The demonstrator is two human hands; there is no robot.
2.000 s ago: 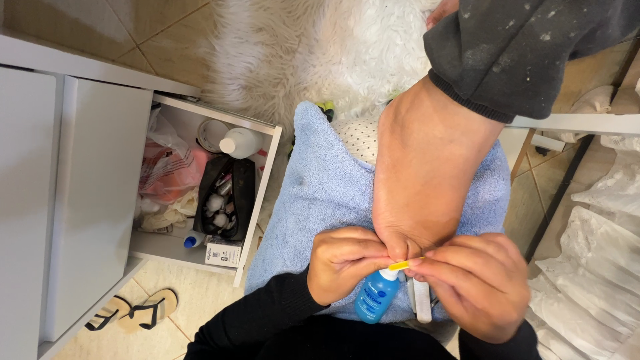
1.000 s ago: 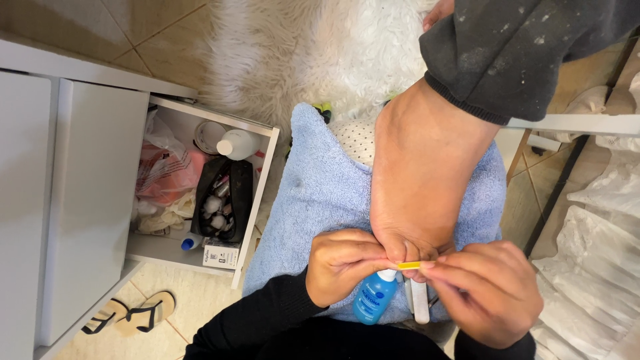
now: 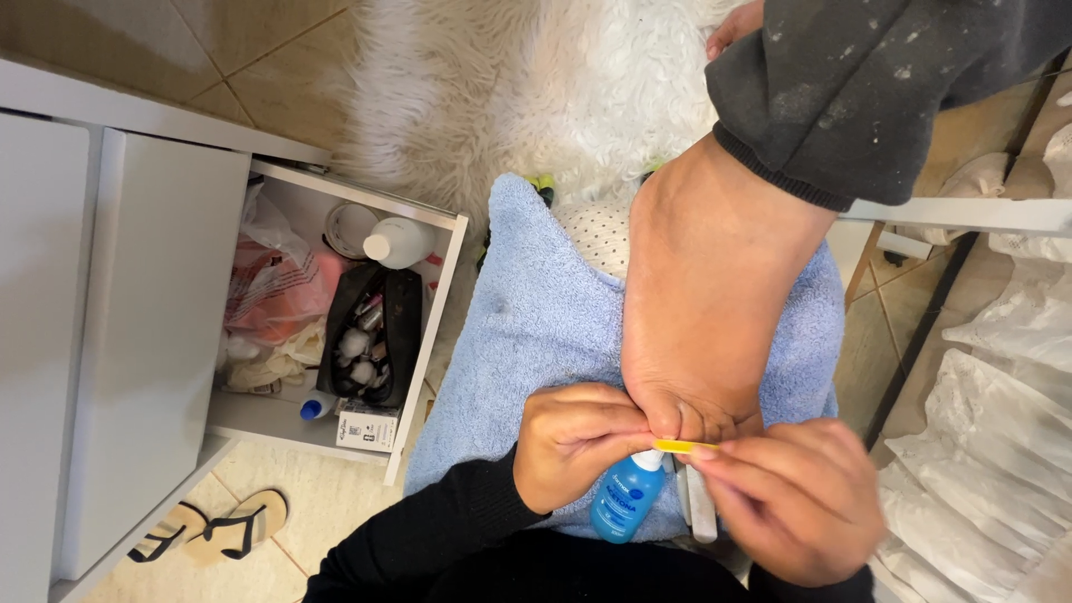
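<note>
Another person's bare foot [image 3: 712, 285] rests on a light blue towel [image 3: 536, 327], its toes pointing down toward me. My left hand [image 3: 578, 435] pinches one of the toes between thumb and fingers. Between the fingertips of my right hand [image 3: 796, 494] is a slim yellow nail file [image 3: 684, 447], lying across the toe tips. Under my hands a blue bottle of acetone [image 3: 628, 498] with a white cap lies on the towel. Beside it is a pale flat stick-like tool [image 3: 702, 507], partly hidden by my right hand.
At left an open white drawer [image 3: 427, 335] holds a black pouch [image 3: 410, 327], a white bottle [image 3: 402, 243], plastic bags and a small box [image 3: 366, 427]. Sandals [image 3: 247, 523] lie on the tiles below. A shaggy white rug [image 3: 502, 92] is beyond the towel; white ruffled fabric [image 3: 963, 444] hangs at right.
</note>
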